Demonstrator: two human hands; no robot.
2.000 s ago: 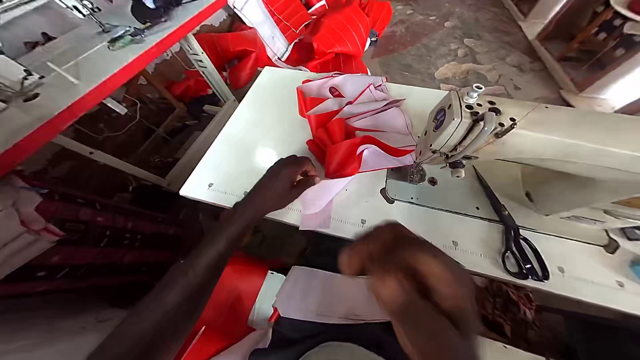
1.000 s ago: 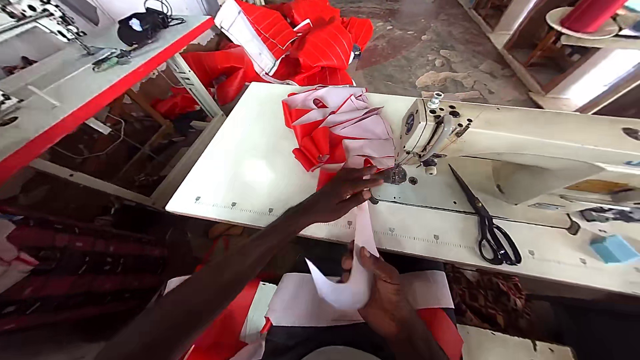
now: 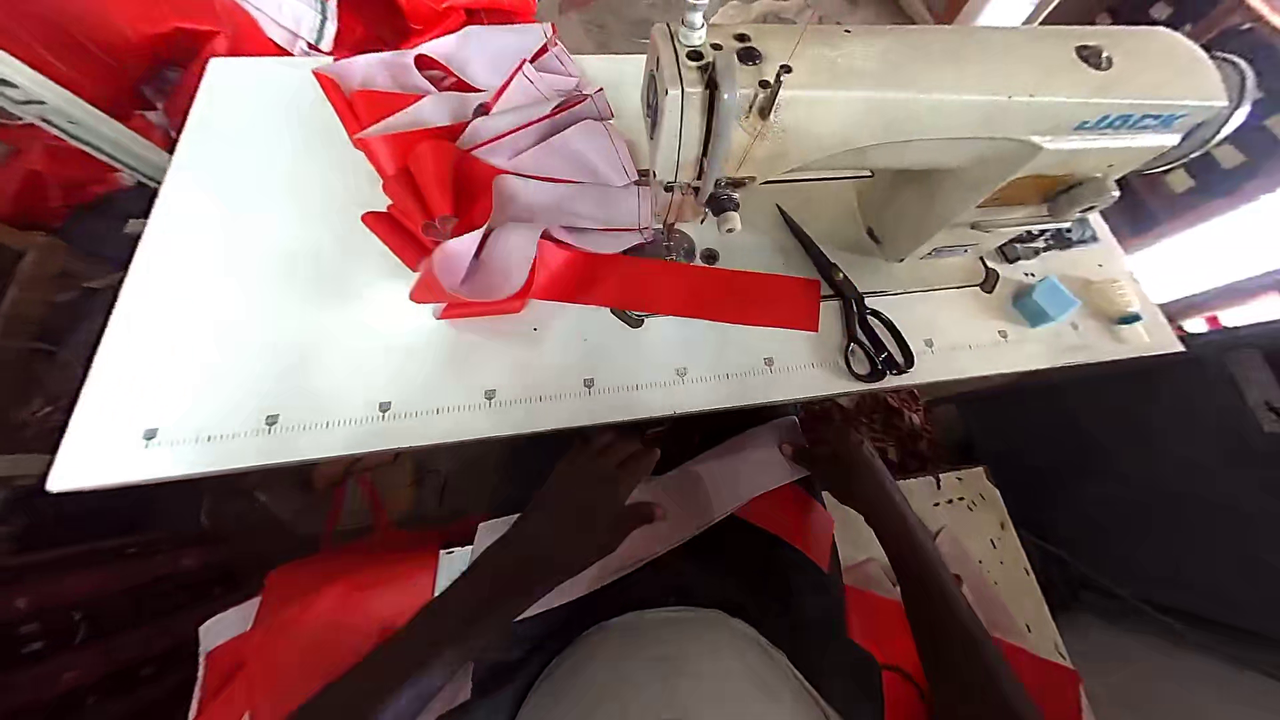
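Observation:
A pale pink fabric strip [image 3: 690, 500] lies slanted across my lap, below the table's front edge. My right hand [image 3: 835, 450] holds its upper right end. My left hand [image 3: 600, 495] rests on the strip farther left, fingers spread and thumb on the fabric; whether it grips is unclear. On the sewing table [image 3: 230, 300], a pile of joined red and pink strips [image 3: 450, 180] lies left of the needle area of the sewing machine [image 3: 930, 100]. One red strip end [image 3: 690, 290] extends right, close to black scissors [image 3: 850, 300].
A blue block [image 3: 1045, 302] and a small pale spool [image 3: 1115, 300] are at the table's right end. Red fabric [image 3: 340, 620] hangs at my left side, with more red fabric [image 3: 100, 60] beyond the table. A pale seat or board [image 3: 960, 520] is at my right.
Both hands have moved down from the table's front edge to my lap. A red strip end now lies flat in front of the machine. The view has shifted closer over the table.

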